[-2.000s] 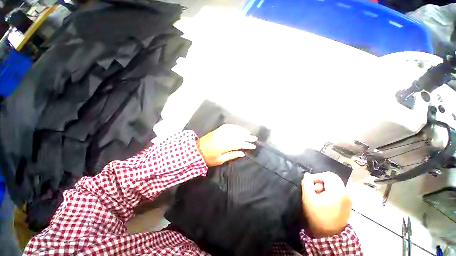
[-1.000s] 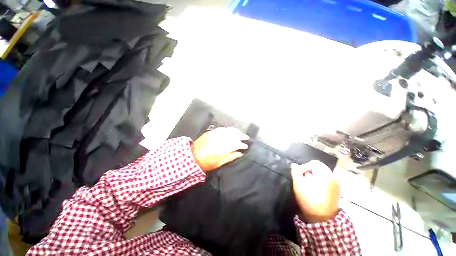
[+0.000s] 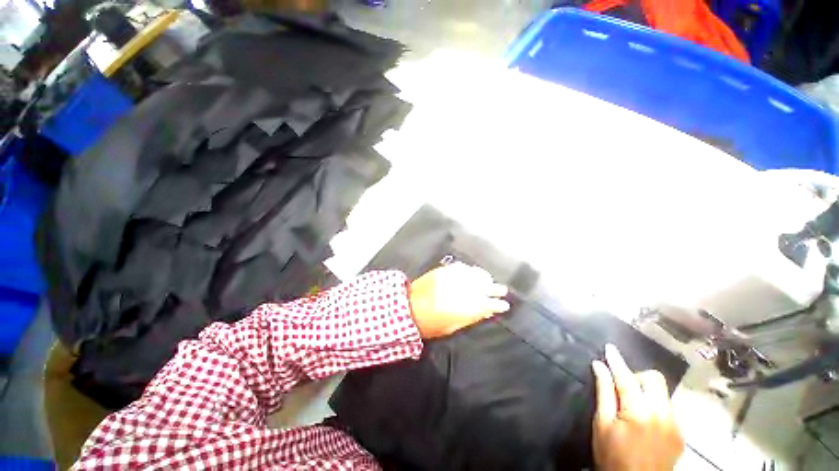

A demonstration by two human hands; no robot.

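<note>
A black fabric panel (image 3: 497, 396) lies on the brightly lit table in front of me, its far corner pointing up and left. A darker strip, perhaps the zipper, runs along it between my hands, with a small pale metallic spot (image 3: 448, 260) near my left fingertips. My left hand (image 3: 457, 300) lies on the panel, fingers pointing right; whether it pinches the cloth cannot be told. My right hand (image 3: 637, 414) rests at the panel's right side, fingers apart and extended on the cloth. The metal needle area (image 3: 727, 350) is right of the panel, partly blurred.
A large heap of black cut pieces (image 3: 202, 184) stands at the left. A blue crate (image 3: 681, 87) is behind the table. The white sewing machine (image 3: 782, 267) is cut off at the right edge. Blue containers (image 3: 87, 115) and orange cloth (image 3: 704, 23) show in the background.
My right hand has gone from a curled shape to extended, spread fingers on the panel. My left hand stays at the same part of the cloth. The camera view has shifted left.
</note>
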